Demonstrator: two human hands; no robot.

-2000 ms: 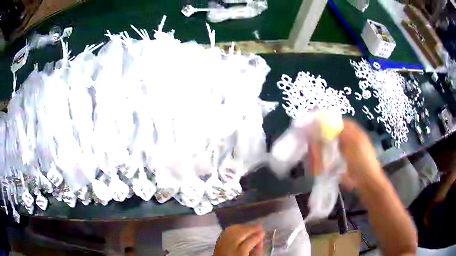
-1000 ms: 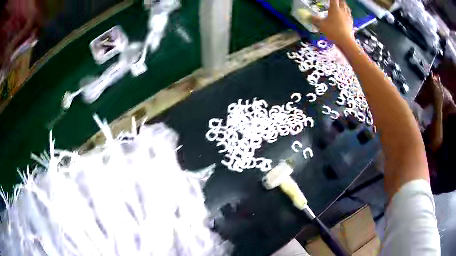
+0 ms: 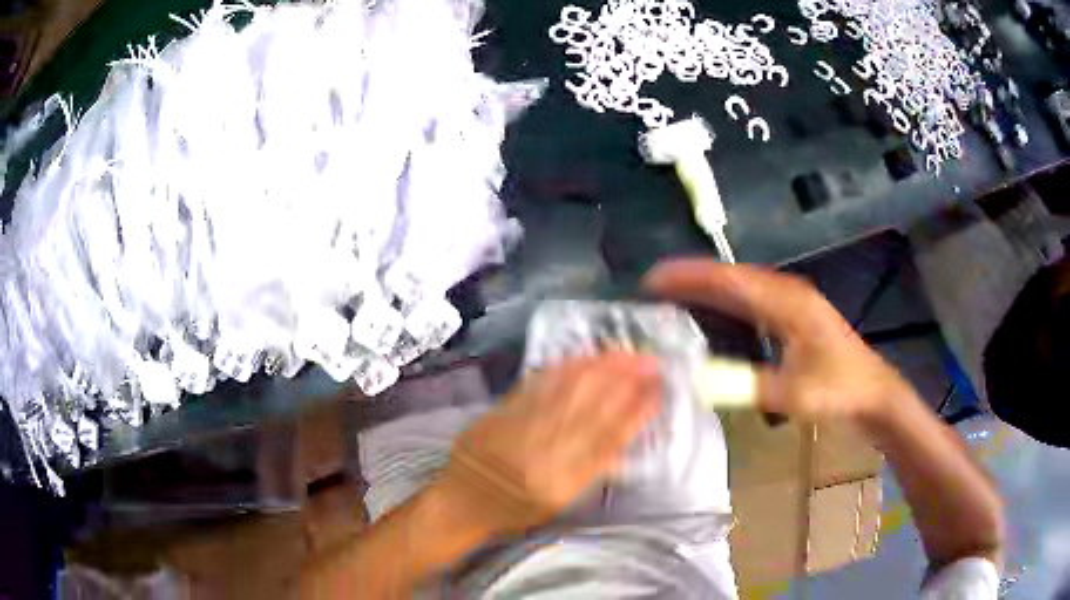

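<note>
My left hand (image 3: 569, 434) is blurred, palm down over my pale-clothed lap (image 3: 686, 469); whether anything is under it is hidden. My right hand (image 3: 810, 352) is beside it, blurred, closed around a short cream-yellow hand tool (image 3: 730, 382) that points left towards my left hand. The soft-faced hammer (image 3: 702, 193) lies on the dark bench above my right hand, its whitish head away from me and its lower part passing behind that hand.
A large heap of bagged cords (image 3: 282, 176) covers the bench at left, plugs along its near edge. White U-clips (image 3: 657, 53) lie in a pile at the top, with another pile (image 3: 909, 65) further right beside small black parts. Cardboard boxes (image 3: 842, 522) stand below.
My right hand has come back from the white housing on the green belt to my lap. My left hand has come into view. The view has swung back left and down.
</note>
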